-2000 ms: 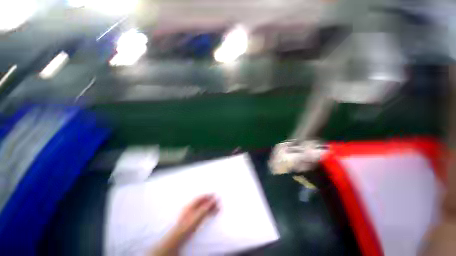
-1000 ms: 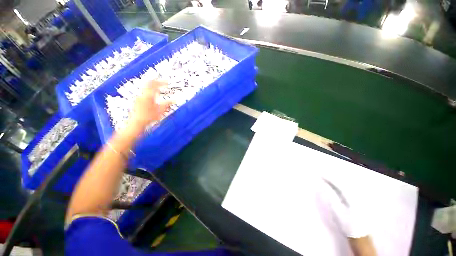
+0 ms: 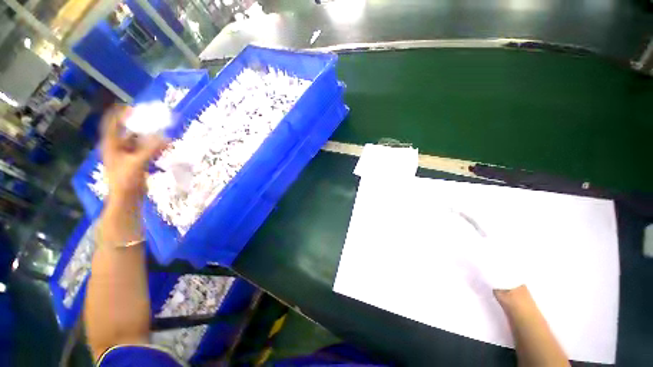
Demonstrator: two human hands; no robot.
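Note:
My bare left hand [image 3: 129, 154], blurred, is raised over the near left side of a blue tote [image 3: 247, 204] full of small white parts [image 3: 240, 118]. It holds a bright white part [image 3: 149, 117] at its fingertips; the blur hides its shape. My right hand [image 3: 490, 254], in a white glove, lies over a large white sheet [image 3: 401, 251] on the dark green bench. The glove blends into the sheet, so its fingers are unclear. A thin grey streak [image 3: 469, 222] shows by the fingers; I cannot tell what it is.
More blue totes of white parts stand behind and below, left of the bench [image 3: 286, 244]. A small white item [image 3: 387, 160] lies at the sheet's far left corner. A green surface [image 3: 458, 107] runs beyond the bench. Yellow-black tape [image 3: 272, 333] marks the floor below.
My left hand has moved left from over the parts and now shows a white part in its fingers. The view has shifted slightly. My right hand stays over the sheet.

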